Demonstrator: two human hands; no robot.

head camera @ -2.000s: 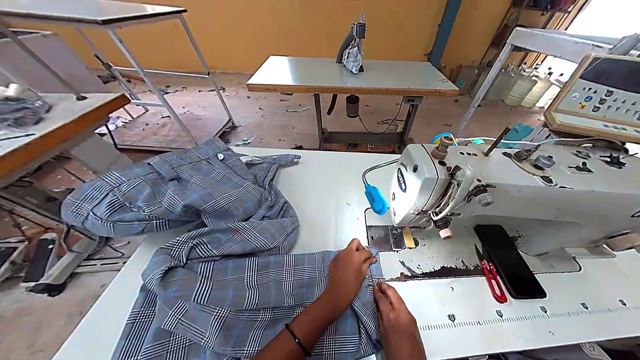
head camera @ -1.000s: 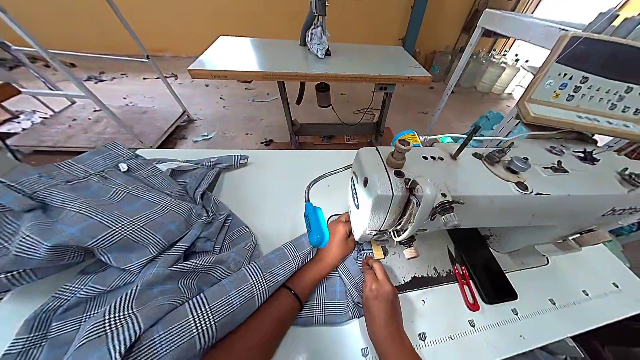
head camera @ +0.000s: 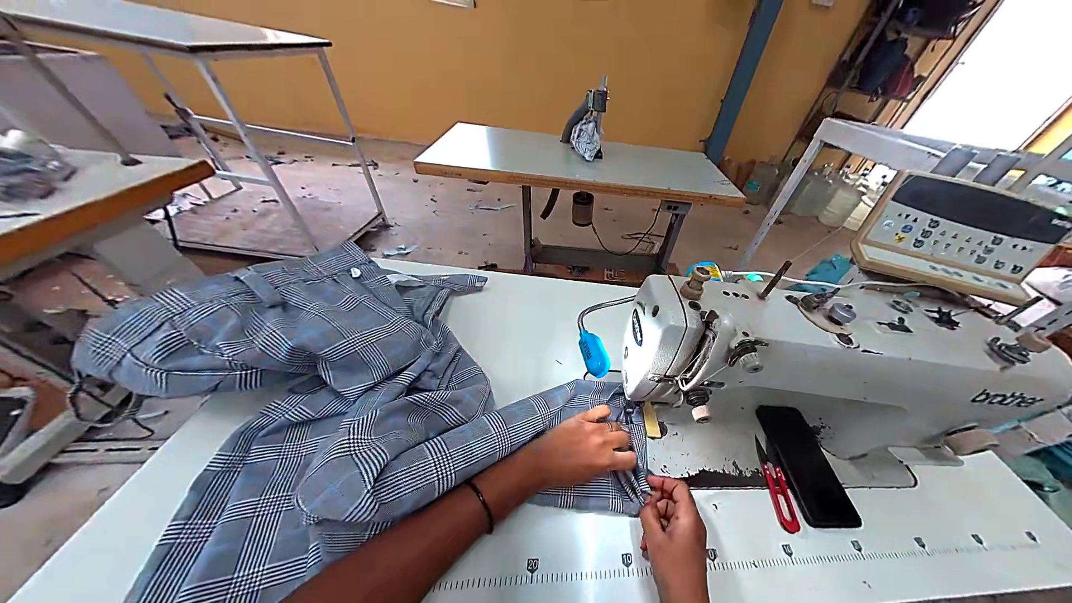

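Grey plaid trousers (head camera: 360,352) lie across the left of the white sewing table, one leg running to the needle area of a Brother industrial sewing machine (head camera: 787,343). My left hand (head camera: 590,448) rests on the leg's hem end just left of the presser foot, fingers bent over the cloth. Nearer the front edge, my right hand (head camera: 674,519) pinches the hem's edge between thumb and fingers. The cloth reaches the needle area; the needle itself is hard to make out. A blue lamp (head camera: 594,353) on a bent cable hangs beside the machine head.
Red-handled thread snips (head camera: 779,494) lie against a black phone (head camera: 808,469), right of my right hand. A control panel (head camera: 950,230) stands behind the machine arm. A printed ruler (head camera: 586,574) runs along the table's front. Another sewing table (head camera: 569,159) stands beyond.
My left hand has come back from beside the machine head onto the cloth. My right hand has moved from near the presser foot toward the table's front edge. The view has shifted.
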